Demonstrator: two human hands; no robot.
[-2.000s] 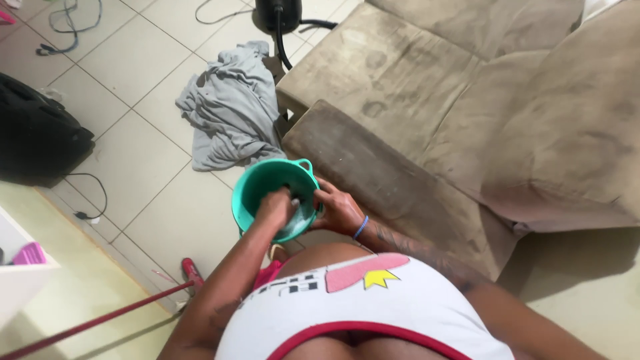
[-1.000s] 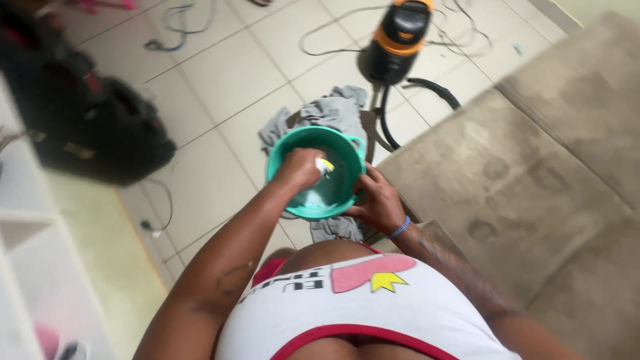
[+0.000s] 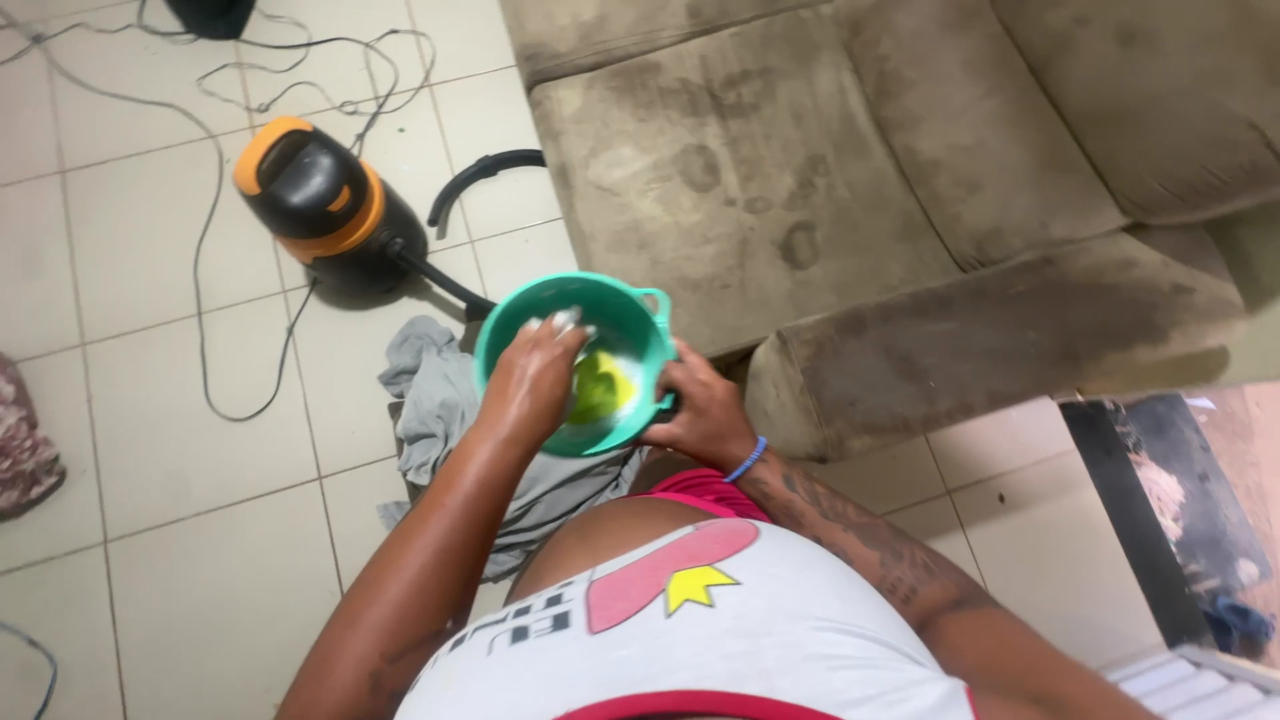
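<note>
A green plastic basin (image 3: 640,315) with loop handles is in front of my belly, tilted toward me. My right hand (image 3: 700,405) grips its right side near a handle, the thumb by the rim. My left hand (image 3: 545,370) reaches inside over the left rim, with white foam on its curled fingertips; whether they hold anything is hidden. A yellow-and-green thing (image 3: 603,385), which may be a sponge or liquid, shows in the basin beside these fingers, with whitish suds around it. Below and behind the basin lies a crumpled grey cloth (image 3: 435,400).
An orange-and-black vacuum cleaner (image 3: 330,210) stands on the tiled floor, its black hose (image 3: 445,280) running toward the basin. A loose cable (image 3: 205,260) loops over the tiles. The brown upholstered sofa (image 3: 740,180), with dark damp-looking patches, fills the upper right.
The view has swung toward the sofa and vacuum cleaner. My left hand stays in the basin, its fingers now raised closer to the far wall; more yellow and green shows inside.
</note>
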